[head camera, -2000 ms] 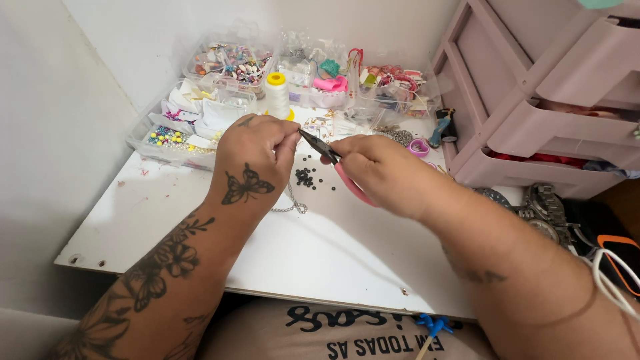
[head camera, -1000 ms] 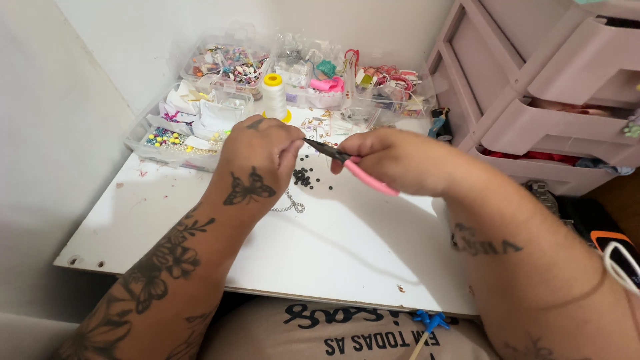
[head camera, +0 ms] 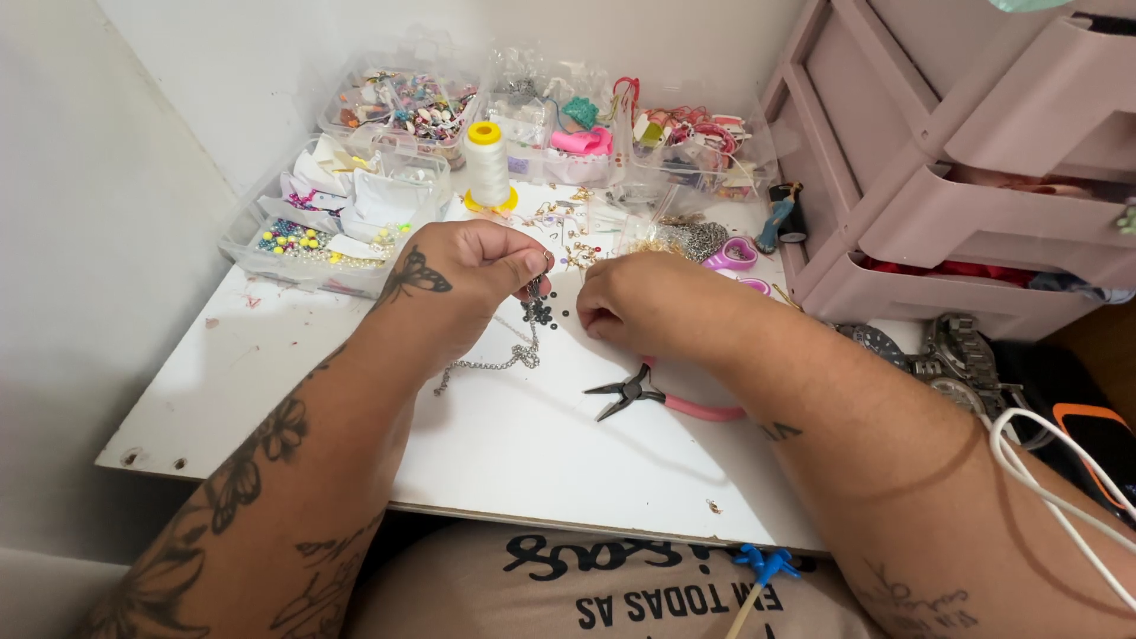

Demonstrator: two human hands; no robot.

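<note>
Between the thumb and fingertips of my left hand [head camera: 488, 262] is the end of a silver metal chain [head camera: 524, 355], which hangs down and lies partly on the white tabletop. Small black beads [head camera: 539, 311] are scattered just behind the chain. My right hand [head camera: 639, 297] rests by the tabletop to the right of the beads, fingers curled; whether it holds anything is hidden. Below it lie pliers with pink handles [head camera: 630, 390], jaws apart, their handles partly under my right forearm.
Clear plastic boxes of beads [head camera: 333, 240] and craft supplies stand at the back. Near them are a white thread spool [head camera: 487, 169], purple-handled scissors [head camera: 735, 255] and loose metal findings [head camera: 581, 256]. Pink drawers [head camera: 994, 231], wristwatches [head camera: 963, 351] and a white cable [head camera: 1029, 461] are at the right.
The pliers, earlier in my right hand with their tips at my left fingers, now lie on the tabletop. My right hand has let them go. My left hand stays raised in about the same place.
</note>
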